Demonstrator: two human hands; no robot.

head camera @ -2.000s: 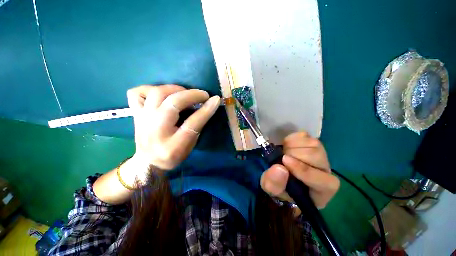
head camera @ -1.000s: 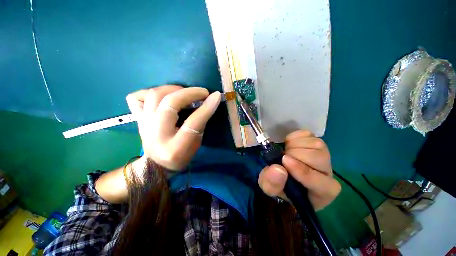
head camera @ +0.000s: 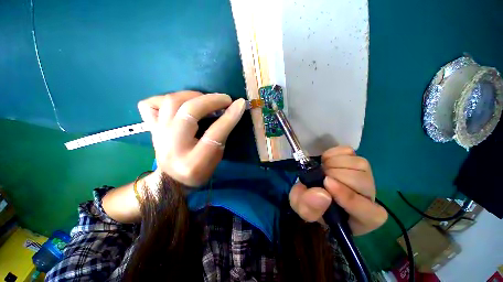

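Observation:
My left hand (head camera: 190, 135) holds a white LED strip (head camera: 105, 136) between thumb and fingers. The strip's free end sticks out to the left. Its orange solder tab (head camera: 256, 103) meets the left edge of a small green circuit board (head camera: 271, 98). A second green board (head camera: 273, 125) sits just below it, both on the tan ledge of the work board (head camera: 325, 66). My right hand (head camera: 342, 193) grips the black handle of the soldering iron (head camera: 290, 135). The iron's tip is over the boards, right of the tab; whether it touches is unclear.
A crusted silver-grey spool-like pot (head camera: 463, 102) stands at the right. A thin solder wire (head camera: 41, 71) lies on the mat at the left. The iron's black cord (head camera: 405, 231) curves at the lower right. Cartons and a blue bottle (head camera: 51, 251) show at the lower edges.
My right hand and the iron have moved slightly right, and the tip has shifted off the orange tab. My left hand still holds the strip in nearly the same place.

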